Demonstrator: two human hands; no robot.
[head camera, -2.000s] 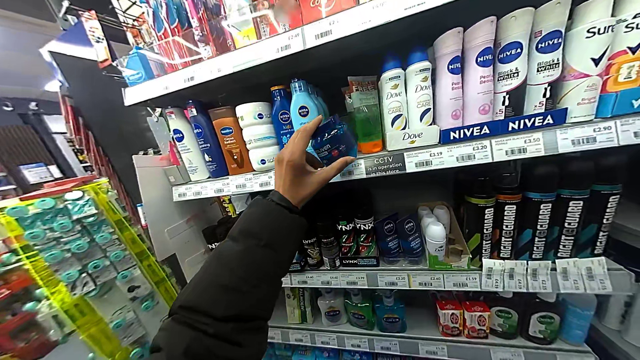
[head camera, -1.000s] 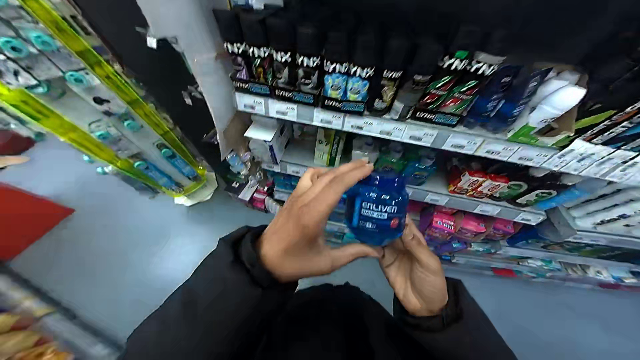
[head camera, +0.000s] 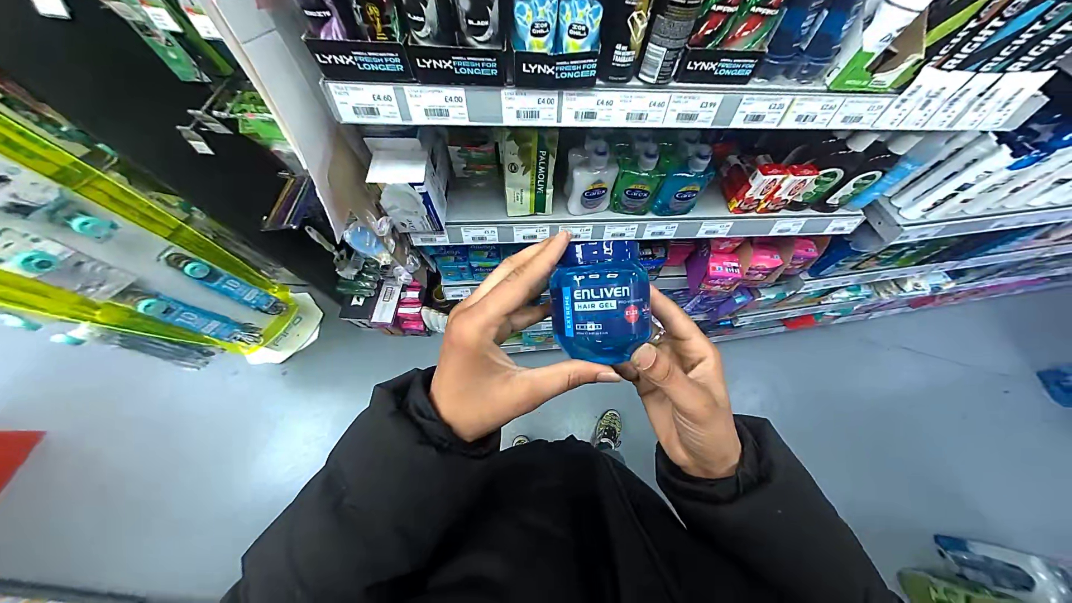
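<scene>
A blue plastic jar of Enliven hair gel (head camera: 600, 303) is held upright in front of me, its front label facing me. My left hand (head camera: 502, 352) grips it, thumb under the base and fingers along the left side up to the lid. The fingers of my right hand (head camera: 687, 385) support its lower right side and bottom. Both hands touch the jar. Beyond it, pump bottles of hand wash (head camera: 638, 180) stand on a shelf.
Shelf edges with price labels (head camera: 536, 105) run across, holding boxed Lynx cans (head camera: 456, 63). Right of the pump bottles lie red and white packs (head camera: 766, 186). A yellow-edged display rack (head camera: 167, 251) stands at left, above grey floor (head camera: 209, 469). Packs (head camera: 997, 569) lie at lower right.
Two seconds ago one hand was at the upper shelf with a blue item. One second ago both hands were on the jar, as now. The view has swung down strongly.
</scene>
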